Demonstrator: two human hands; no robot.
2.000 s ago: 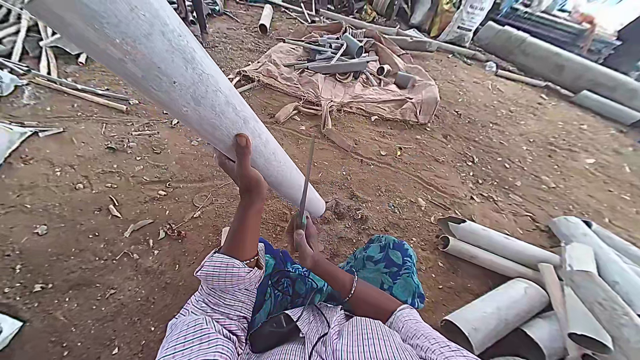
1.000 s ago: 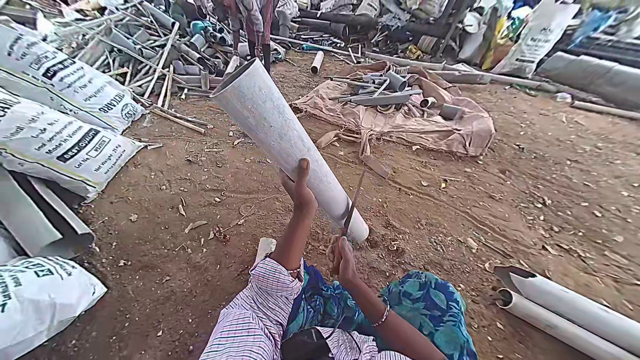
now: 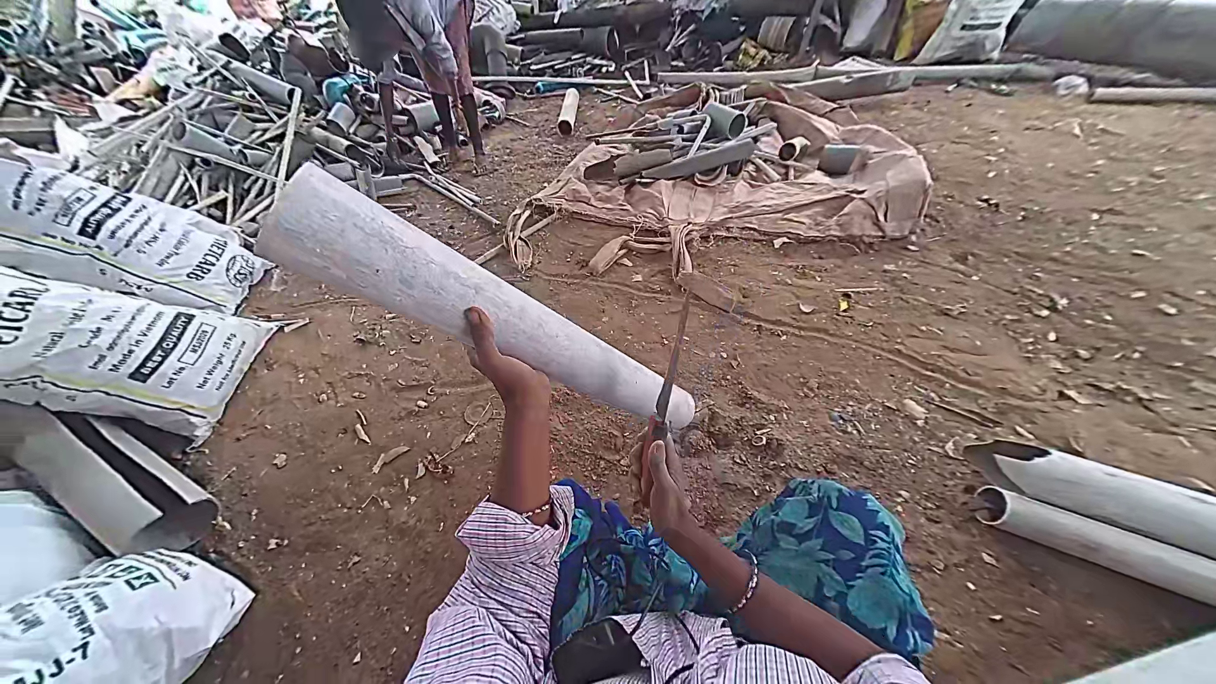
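A long grey-white plastic pipe (image 3: 456,294) slants across the middle, its upper end at the left and its lower end on the soil before my knees. My left hand (image 3: 508,366) supports it from beneath, thumb up along its near side. In my right hand (image 3: 660,470) is the reddish handle of a long-bladed knife (image 3: 676,356). The blade points away from me and crosses the pipe close to its lower end; whether it touches the pipe cannot be told.
White printed sacks (image 3: 133,351) and a split pipe (image 3: 104,475) lie at the left. Loose pipes (image 3: 1111,541) rest at the right. Ahead are a cloth sheet (image 3: 760,209) holding pipe pieces and a scrap heap (image 3: 228,133), where a person (image 3: 427,57) bends over.
The pipe's upper end has swung left and lower, with my left hand still under it. My right hand keeps the knife near the lower end. The view has shifted.
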